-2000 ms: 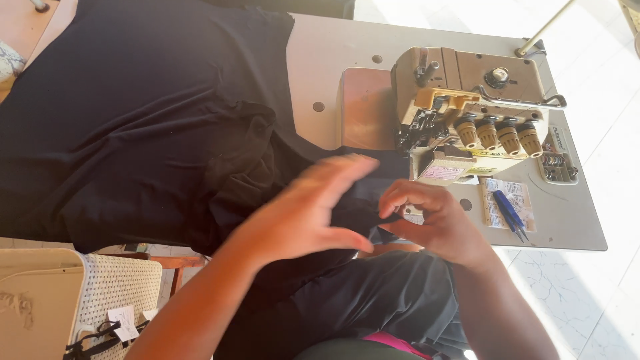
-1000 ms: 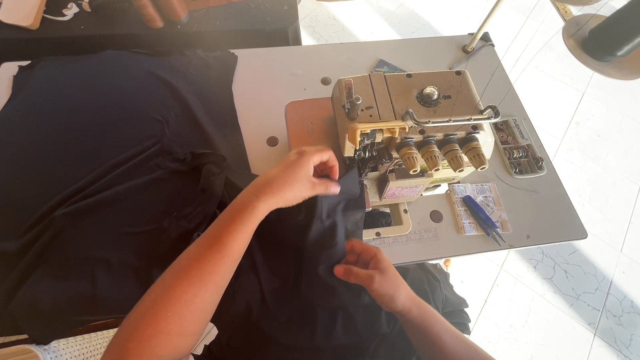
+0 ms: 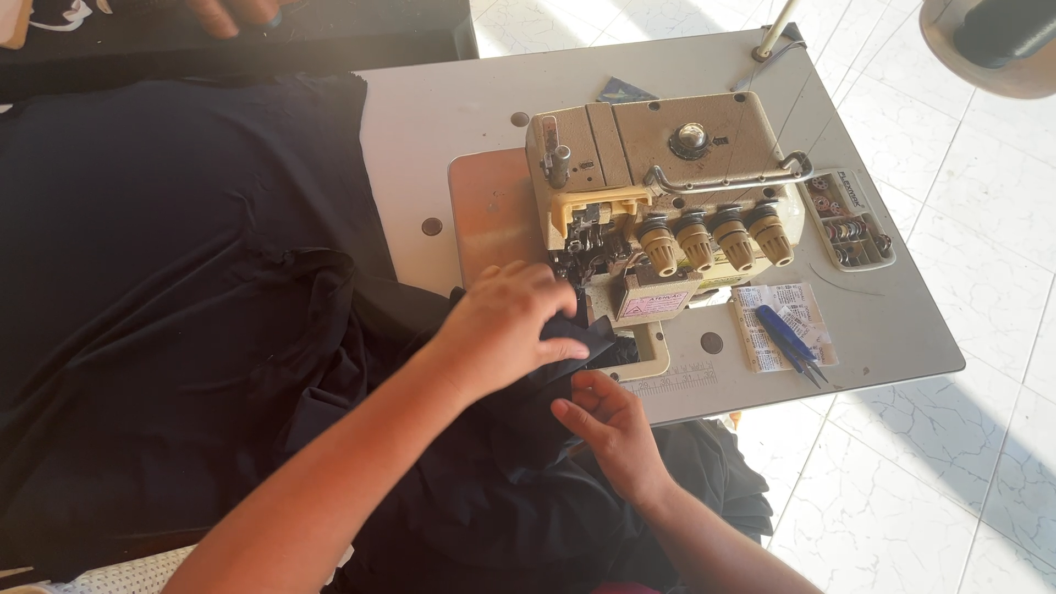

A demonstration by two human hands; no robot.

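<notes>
Dark knit fabric [image 3: 206, 272] spreads over the left of the table and down across my lap. An overlock sewing machine [image 3: 660, 148] with several tan tension knobs stands right of it. My left hand [image 3: 516, 326] is over the fabric just below the machine's needle area, thumb and fingers apart around a raised fold; whether it pinches the cloth is unclear. Lower right, my right hand [image 3: 606, 425] has its thumb and curled fingers on the fabric edge at the table's front. The cloth under the presser foot is hidden.
Blue tweezers [image 3: 788, 342] lie on a printed packet [image 3: 751, 322] right of the machine. Behind them is a small parts tray [image 3: 854, 247] with bobbins. A thread cone [image 3: 1002, 37] stands at top right. Another person's hand [image 3: 219, 12] shows at top left.
My hands were close together in front of the machine two seconds ago. The left hand was then on the fabric by the needle area and has since come slightly nearer me. The view has shifted.
</notes>
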